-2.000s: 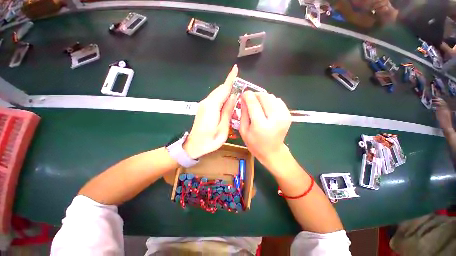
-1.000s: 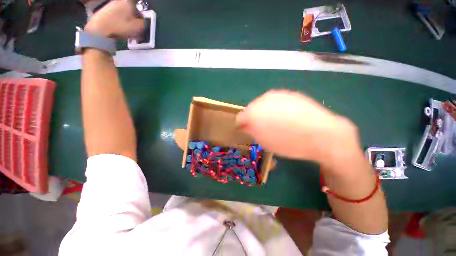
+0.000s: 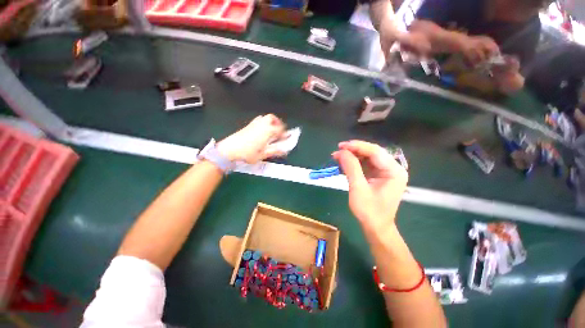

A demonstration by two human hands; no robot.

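My left hand (image 3: 258, 139) holds a white device housing (image 3: 284, 142) above the belt near the pale rail; the housing is blurred. My right hand (image 3: 375, 176) is to the right of it, with thumb and fingers pinched on a blue cylindrical cell (image 3: 325, 172) that points left towards the housing. The cell and the housing are apart. The open cardboard box (image 3: 288, 221) stands below, between my forearms. Many blue cells (image 3: 282, 279) with tangled red wires lie in its near part, and one blue cell (image 3: 321, 252) lies alone at its right side.
Housings (image 3: 183, 97) lie spread on the green belt beyond the pale rail (image 3: 449, 199). More housings (image 3: 491, 254) are piled at right, one partly behind my right forearm. Red-pink trays stand at the left edge (image 3: 29, 192) and far side (image 3: 205, 11). Another person's hands (image 3: 491, 57) work at the far right.
My left hand has come back from the far left belt and now holds a housing. My right hand has moved from above the box up to the rail, with a blue cell. The view has shifted.
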